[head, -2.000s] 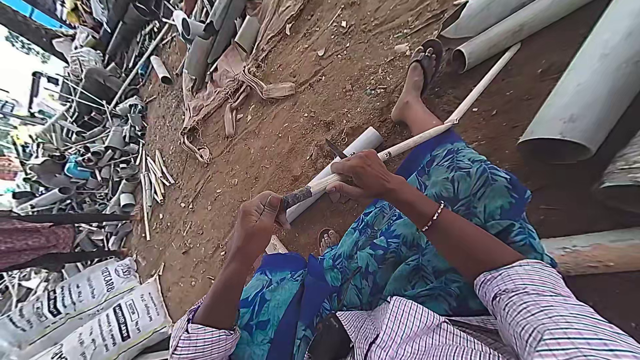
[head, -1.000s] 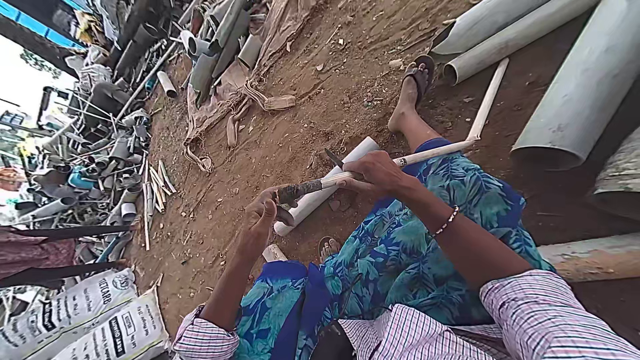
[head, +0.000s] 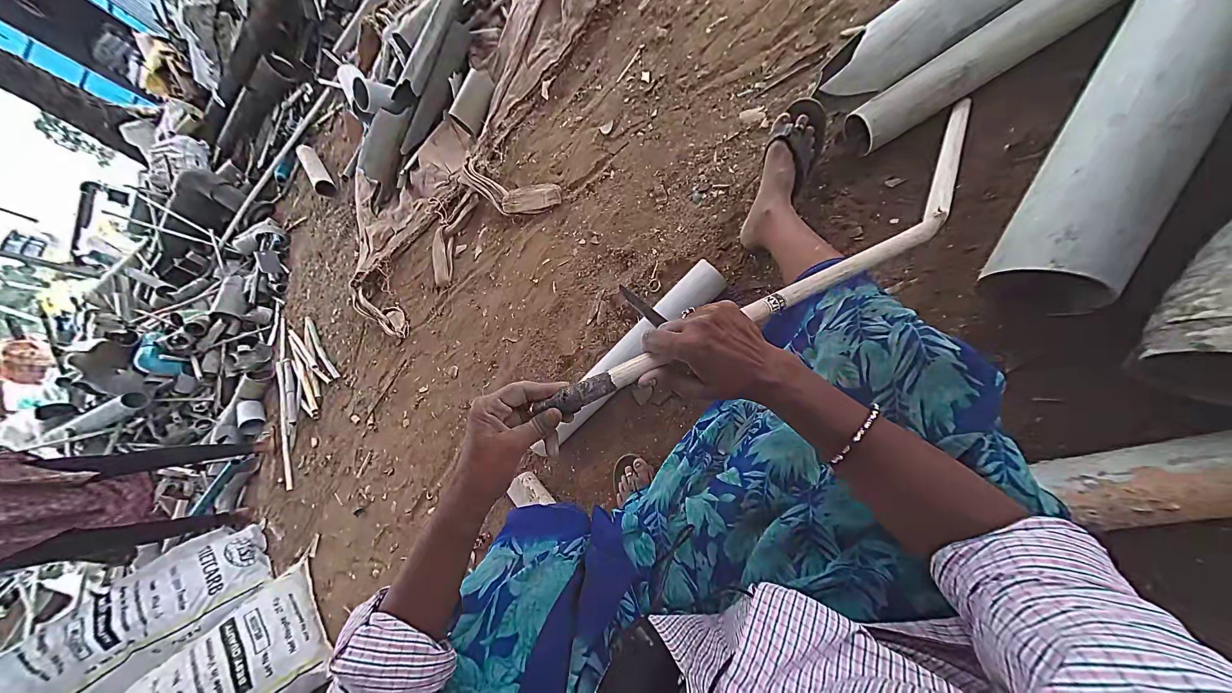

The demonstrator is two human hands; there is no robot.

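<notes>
A thin, pale plastic pipe (head: 857, 271) with a bend near its far end runs slantwise across the lap. Its near end has a dark, rough covering (head: 589, 389), which my left hand (head: 508, 423) pinches between thumb and fingers. Closed around a knife is my right hand (head: 717, 354), resting on the pipe just beyond the dark part; the knife's dark blade (head: 642, 306) points up and left, and its handle is hidden in the fist. Behind both hands lies a thicker white pipe (head: 695, 287), partly covered by them.
Large grey pipes (head: 1107, 164) lie at the upper right, another stained pipe (head: 1145, 479) at the right. A heap of scrap pipe pieces (head: 207, 318) fills the left side. Printed sacks (head: 236, 626) stand at lower left; a torn brown cloth (head: 423, 192) lies on the dirt.
The bend of the thin pipe has shifted to the right since the earliest frame. Both hands remain in nearly the same places on it.
</notes>
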